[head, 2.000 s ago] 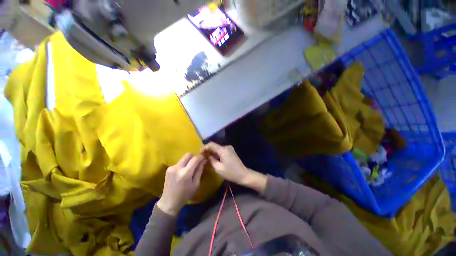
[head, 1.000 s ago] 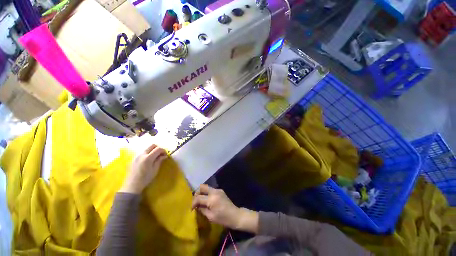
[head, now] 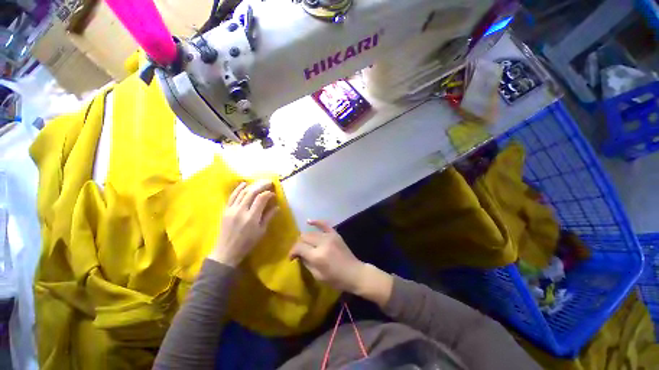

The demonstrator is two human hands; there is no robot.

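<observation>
A mustard-yellow garment piece (head: 202, 209) lies over the left part of the table and hangs over its front edge. My left hand (head: 246, 217) lies on the cloth just below the machine head, with its fingers bent over the cloth near its right edge. My right hand (head: 325, 253) pinches the right edge of the cloth at the table's front edge. The white HIKARI sewing machine (head: 289, 72) stands above. Its presser foot area (head: 253, 136) is bright and small, and the cloth is not clearly under it. Both hands are bare.
A lit smartphone (head: 342, 103) lies on the machine bed. A blue lattice basket (head: 600, 217) with yellow cloth and scraps stands at the right. A folded yellow bundle (head: 462, 224) hangs beside it. A pink tube (head: 144, 29) stands on the machine head. A blue stool (head: 636, 119) is far right.
The view first tilted up to the machine, then moved closer. My hands, together on the cloth edge two seconds ago, are now apart; my left hand is nearer the needle.
</observation>
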